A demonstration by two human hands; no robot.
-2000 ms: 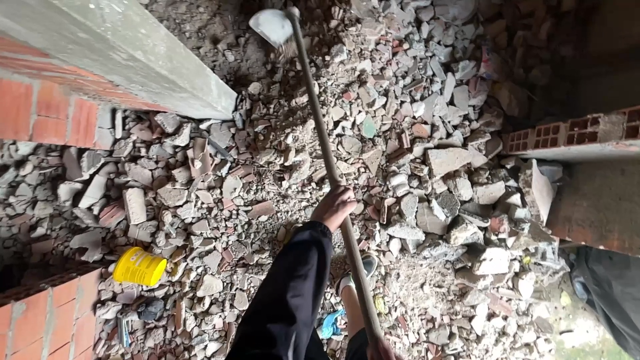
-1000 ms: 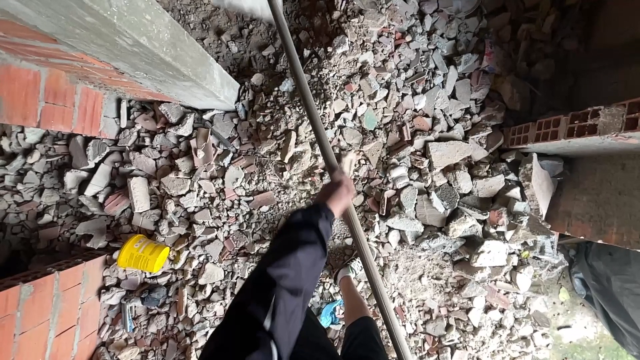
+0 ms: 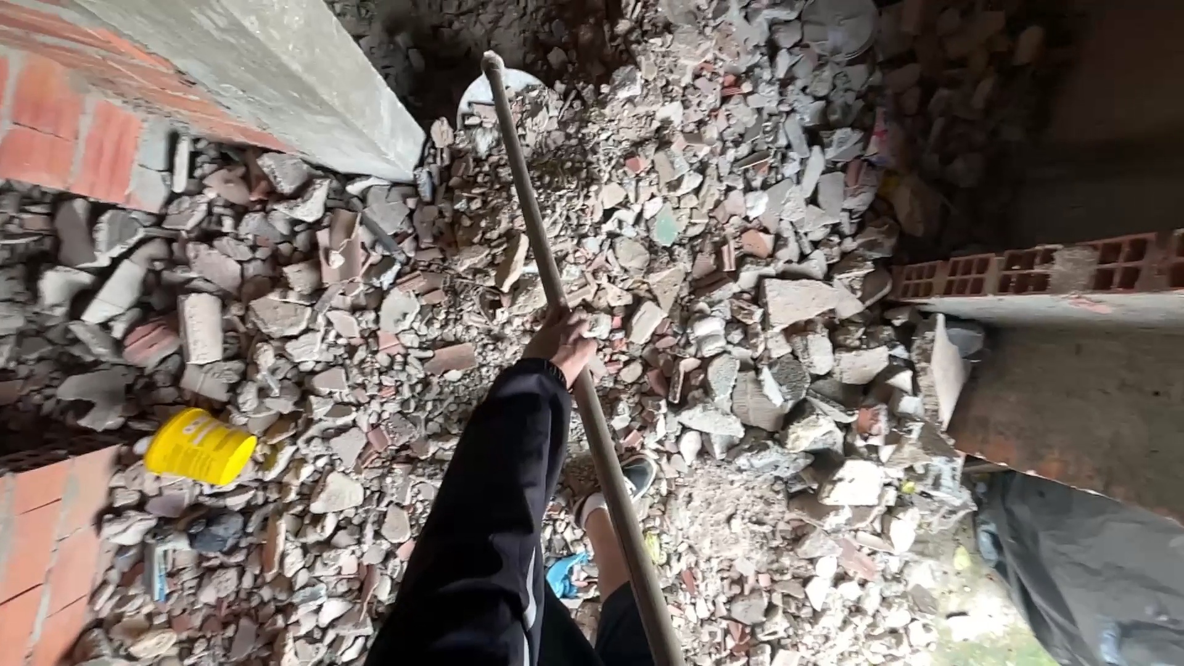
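Observation:
Closed around the middle of a long wooden handle (image 3: 529, 199) is my left hand (image 3: 560, 347), in a dark sleeve. The handle runs from the top left of centre down to the bottom edge. At its far end a pale, rounded metal hoe blade (image 3: 476, 92) lies against the rubble, partly covered by fragments. Broken concrete, tile and brick rubble (image 3: 638, 319) surrounds the tool. My right hand is out of view, and the handle's near end is cut off by the bottom edge.
A concrete pillar (image 3: 305, 74) with brickwork stands upper left, and a brick wall (image 3: 37, 546) lower left. A yellow plastic bucket (image 3: 199, 447) lies tipped on the rubble. Hollow bricks (image 3: 1036, 268) jut in at right, above dark sheeting (image 3: 1082, 564). My shoe (image 3: 638, 474) rests on debris.
The hoe blade, at the top edge one second ago, has come back toward me and down onto the rubble. My right hand, seen at the bottom edge two seconds ago, is out of view.

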